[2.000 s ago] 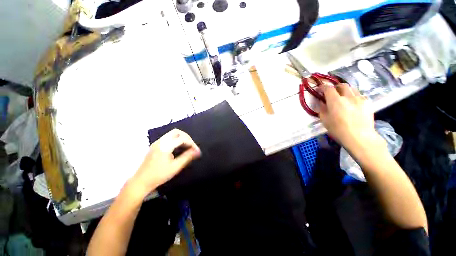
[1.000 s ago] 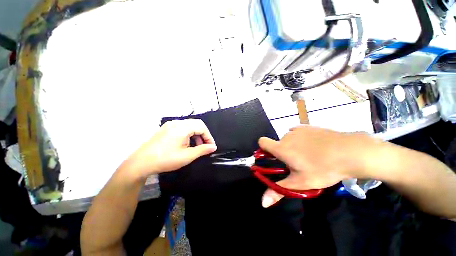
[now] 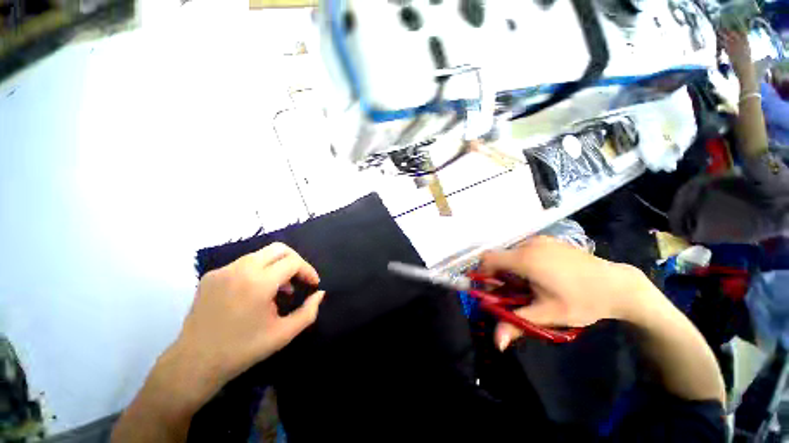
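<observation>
A black fabric panel (image 3: pixel 350 251) lies on the white table's front edge and hangs over onto my lap. My left hand (image 3: pixel 259 303) rests on its left part, thumb and fingertips nearly together; whether they pinch cloth or thread is not clear. My right hand (image 3: pixel 554 290) holds the red-handled scissors (image 3: pixel 497 303) over the panel's right side. The silver blades look closed and blurred, point left toward my left hand and are apart from it.
The white sewing machine head (image 3: pixel 467 52) stands behind the panel. A tan strip (image 3: pixel 441 196) lies near the needle area. A flat dark packet (image 3: pixel 575 156) and a clear plastic bag (image 3: pixel 666 130) are at the right. Another person's arm (image 3: pixel 749 104) shows at the upper right.
The scissors were first lying on the table under my right hand, then came over the panel; now they are back a little from my left hand. The view has shifted.
</observation>
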